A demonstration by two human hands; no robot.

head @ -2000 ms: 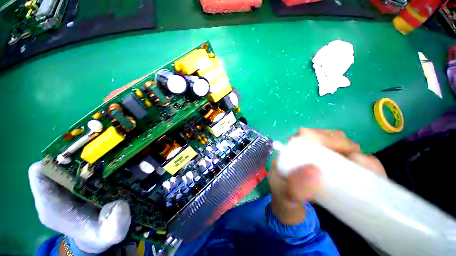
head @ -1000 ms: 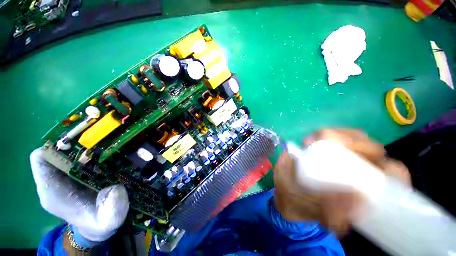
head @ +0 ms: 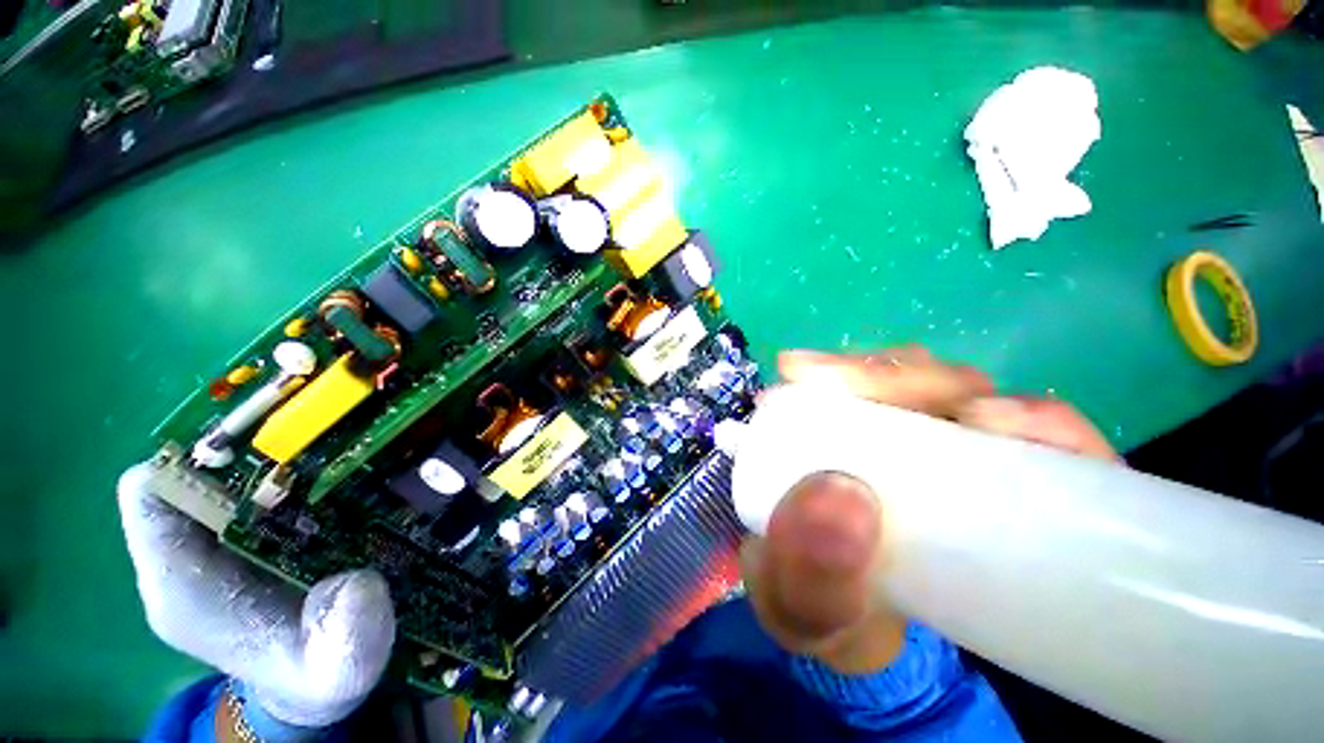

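Note:
My left hand (head: pixel 262 624), in a white knitted glove, grips the near left corner of the green circuit board assembly (head: pixel 436 363) and holds it tilted. My right hand (head: pixel 828 544), bare, is wrapped around the large white dispensing syringe (head: pixel 1060 559). The syringe front is at the right end of the silver finned heatsink (head: pixel 639 581), beside the rows of small blue-white capacitors (head: pixel 624 472). The barrel and fingers hide that heatsink end, and whether the tip touches is hard to tell. Yellow blocks (head: pixel 624 203) and two pale-topped black capacitors stand at the board's far side.
On the green bench (head: pixel 842 174) lie a crumpled white cloth (head: pixel 1034 153), a yellow tape roll (head: pixel 1211 308) and a thin dark tool (head: pixel 1221 222). Another board (head: pixel 174 51) sits on a dark surface (head: pixel 392 58) at the far left. A red-yellow object (head: pixel 1253 21) is at the top right.
The syringe and my right hand have moved left, from beside the heatsink's right end to over it, near the small capacitors. My left hand still grips the board. The view has shifted slightly.

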